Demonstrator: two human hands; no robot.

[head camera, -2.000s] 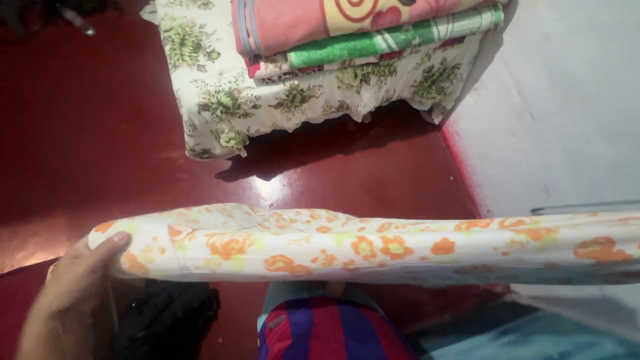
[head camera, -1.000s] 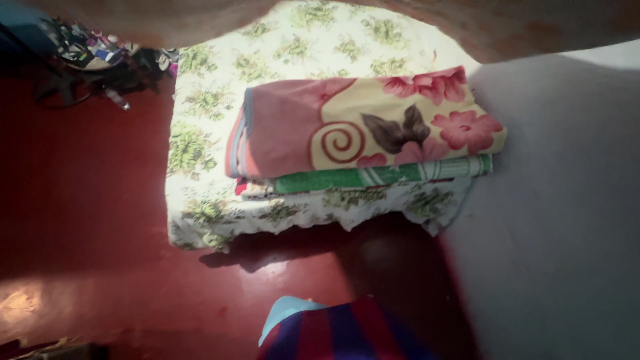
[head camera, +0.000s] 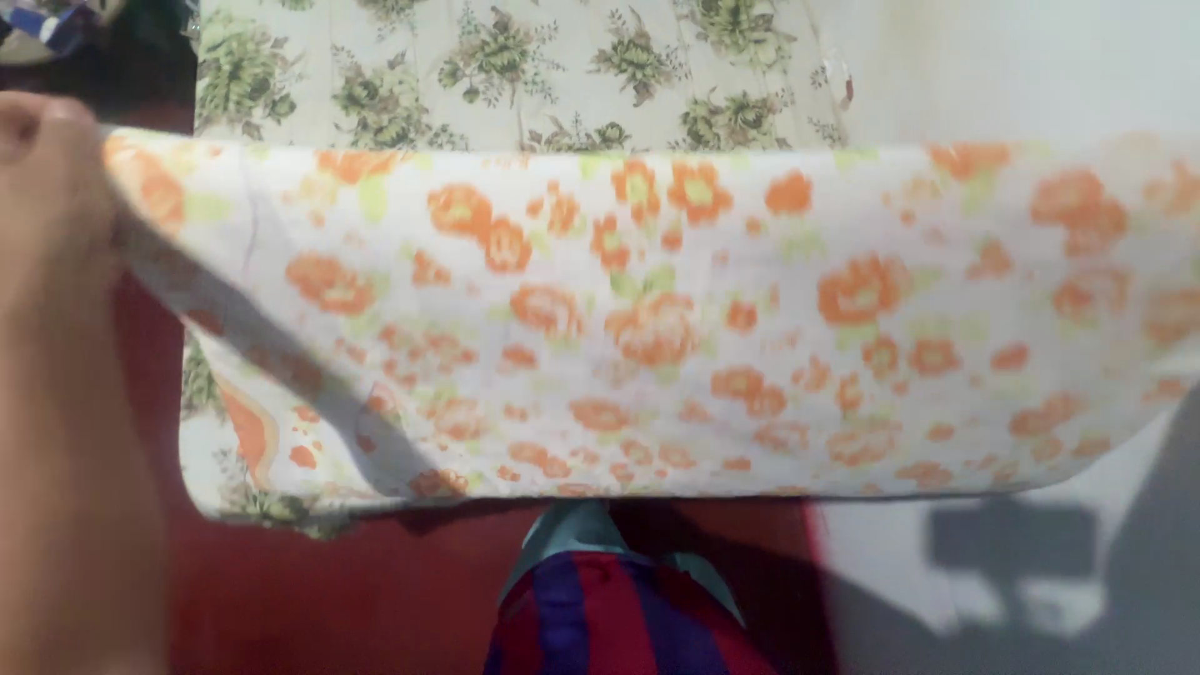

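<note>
My left hand (head camera: 56,178) grips the upper left corner of a white cloth with orange flowers (head camera: 647,328), at the left edge of the view. The cloth is stretched sideways across the view and hangs down in front of me; its right end runs out of the frame. My right hand is outside the picture. Behind and beneath the cloth lies a cream cover with green flower bunches (head camera: 497,56), over a bed or a similar low piece. Whatever lies directly behind the cloth is hidden.
Red floor (head camera: 328,591) shows below and to the left. A pale wall (head camera: 1012,66) stands along the right side, with shadows on its lower part. Dark and blue items (head camera: 56,28) are at the upper left. My striped clothing (head camera: 619,609) is at the bottom.
The orange-flowered cloth, a narrow band at the first frame and along the top a second ago, now spreads broadly across the view. The folded blankets seen before are no longer visible.
</note>
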